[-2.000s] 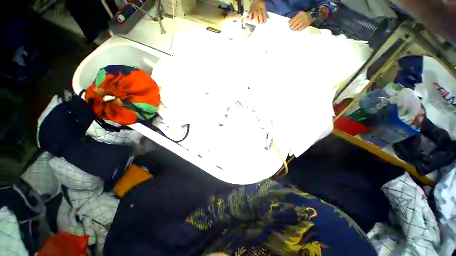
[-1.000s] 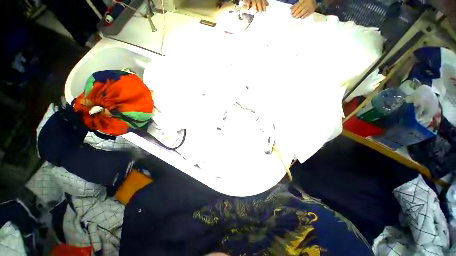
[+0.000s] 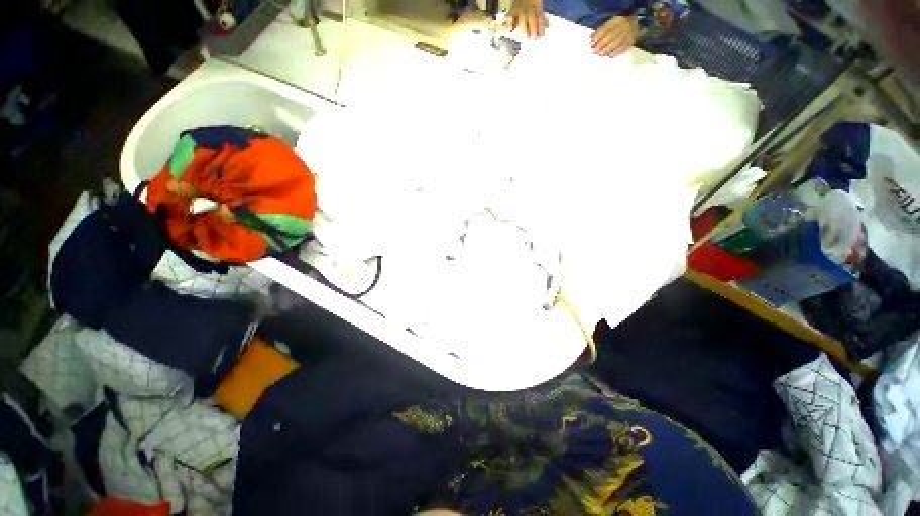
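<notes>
Neither of my hands can be made out. A tiny skin-coloured patch shows at the bottom edge and a blurred reddish shape at the top right corner; I cannot tell what either is. Nearest in front, dark navy cloth with a yellow pattern covers the lap area, with plain navy cloth beside it at left. Beyond it is a white table with a rounded edge. Overexposed white fabric spreads over it. An orange-red gathered pouch with green and navy patches sits at the table's left end.
Another person's hands rest on the white fabric at the top. Navy and white checked bundles lie at left around an orange-brown board. More checked fabric lies at right, below a yellow-edged shelf with a blue box.
The view has shifted slightly back and forth. The other person's hands have moved a little at the top. The pouch and bundles appear to stay in place.
</notes>
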